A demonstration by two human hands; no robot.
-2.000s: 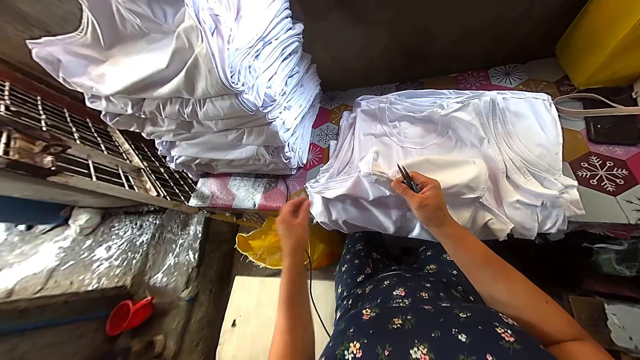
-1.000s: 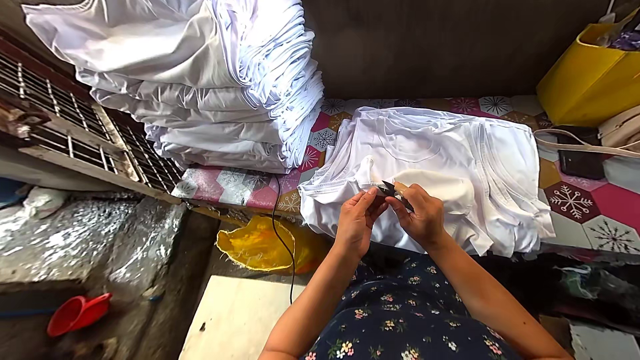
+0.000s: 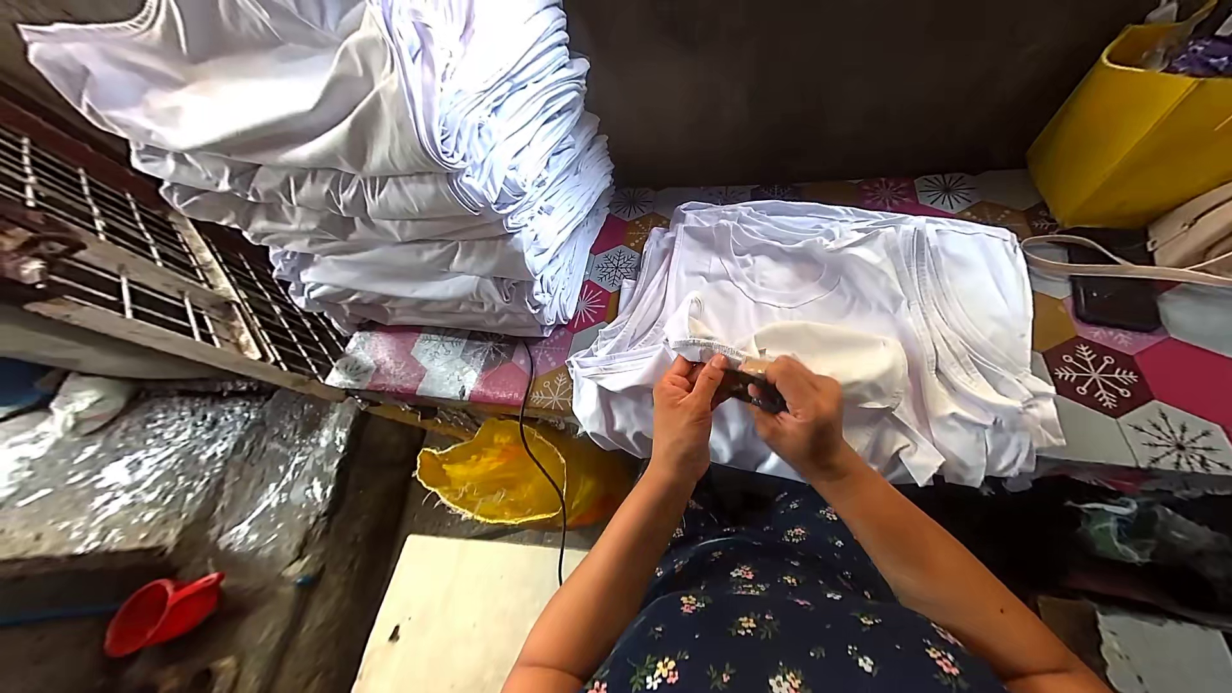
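Observation:
A pile of white garments (image 3: 818, 260) lies on the patterned bench in front of me. My left hand (image 3: 685, 409) pinches the hemmed edge of the top white garment (image 3: 712, 346) between thumb and fingers. My right hand (image 3: 804, 409) is closed around a small dark tool (image 3: 756, 387), which looks like thread snips; its tip is close to my left fingertips, at the garment's edge. Whether its blades touch the cloth cannot be told. A taller stack of folded white garments (image 3: 385, 192) stands on the bench at the left.
A yellow bag (image 3: 1126, 125), a dark phone (image 3: 1116, 294) and a bag with a beige strap (image 3: 1198, 236) sit at the right. Below the bench are an open yellow sack (image 3: 500, 472) and a black cord (image 3: 539, 462). A metal grille (image 3: 125, 250) and red dipper (image 3: 164, 611) are left.
My left hand, two seconds ago apart from the right near the pile's left edge, has come in beside it at the garment's edge. The dark tool has stayed in my right hand.

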